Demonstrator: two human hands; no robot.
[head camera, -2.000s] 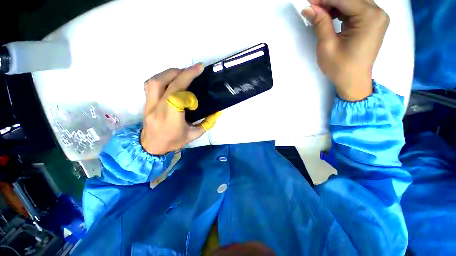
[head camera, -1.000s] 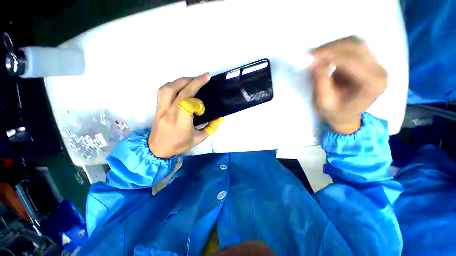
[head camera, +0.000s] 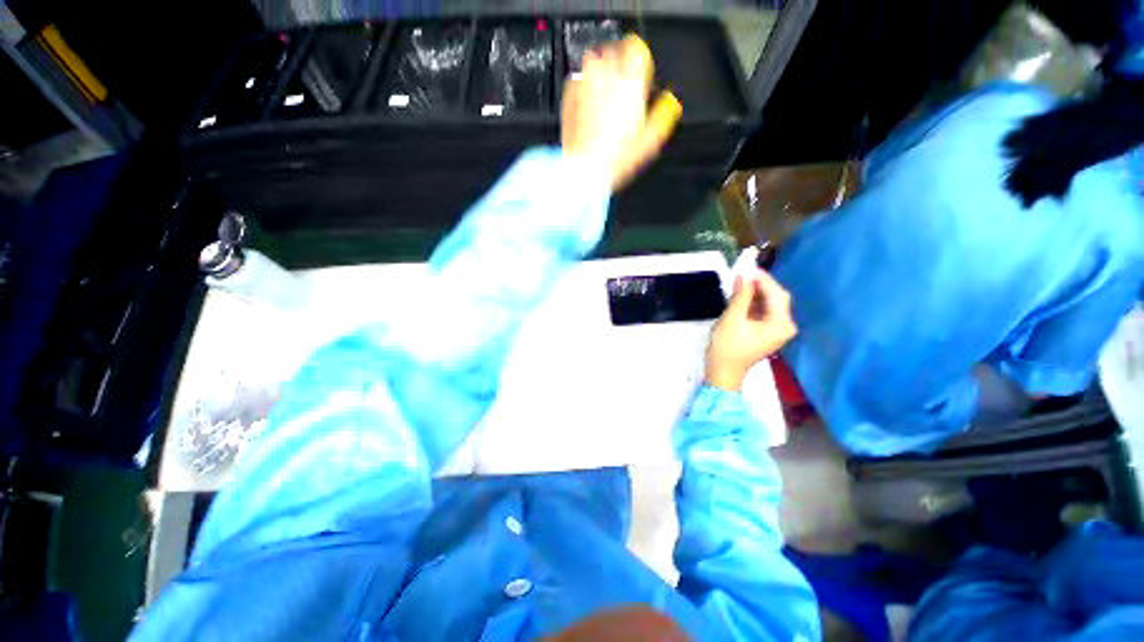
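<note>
The black glossy phone (head camera: 666, 297) lies flat on the white work board, towards its right far side. My left hand (head camera: 611, 110), with yellow finger cots, reaches over the black tray (head camera: 471, 157) behind the board. Its fingertips are at a phone (head camera: 592, 38) in a tray pocket near the right end; whether they grip it I cannot tell. My right hand (head camera: 749, 329) is just right of the phone on the board, its fingertips pinched on a small white wiping cloth (head camera: 748, 260).
The translucent bottle (head camera: 257, 273) stands at the board's left far corner. Small labels (head camera: 220, 433) cover its left end. More phones (head camera: 427, 69) lie in the tray pockets. A person in a blue smock (head camera: 928, 263) is close at the right. A brown box (head camera: 790, 201) is behind them.
The view has shifted up to show the trays. My left hand has let go of the phone, now lying on the board, and reached forward to the tray. My right hand is beside the phone.
</note>
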